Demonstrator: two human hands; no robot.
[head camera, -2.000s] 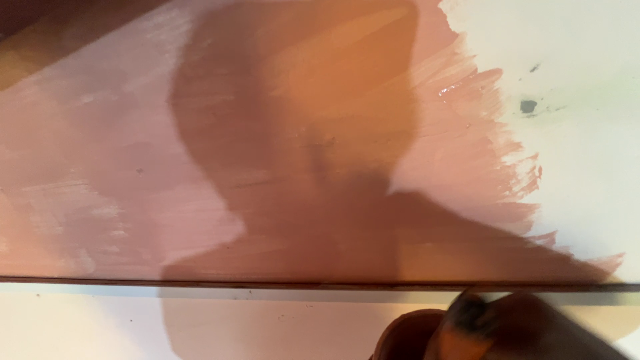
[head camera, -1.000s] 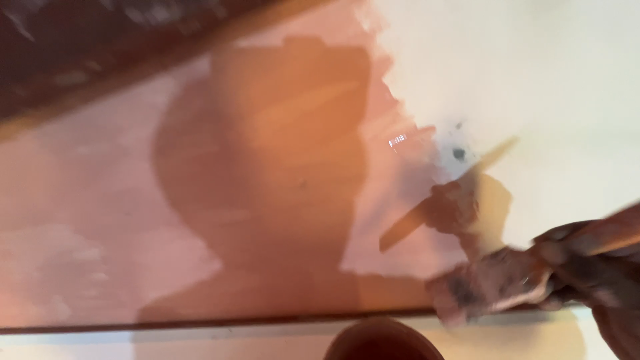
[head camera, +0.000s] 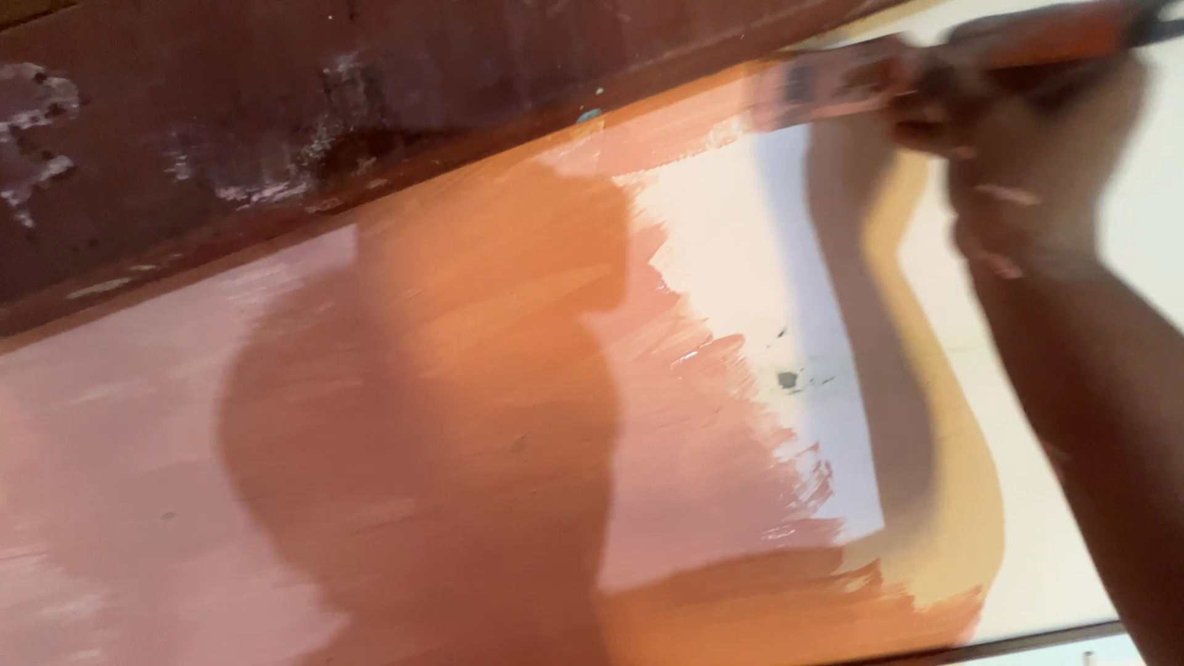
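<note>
My right hand, marked with pink paint, reaches in from the right and grips a paintbrush. The brush's bristles, blurred and coated in pink, touch the upper edge of a flat surface beside a dark reddish-brown border. Pinkish-orange paint covers the surface's left and middle, ending in a ragged edge; the part to the right is cream-white. A short pink band runs along the upper border up to the bristles. My left hand is out of the frame.
A dark reddish-brown board with pale smears and scuffs runs diagonally across the top left. A dark line edges the surface at the lower right. Shadows of a head and an arm fall over the paint. Small dark specks mark the white part.
My right hand has moved up with the brush, from near the lower edge to the upper border. The brown pot seen at the bottom earlier is out of view; the view has shifted upward.
</note>
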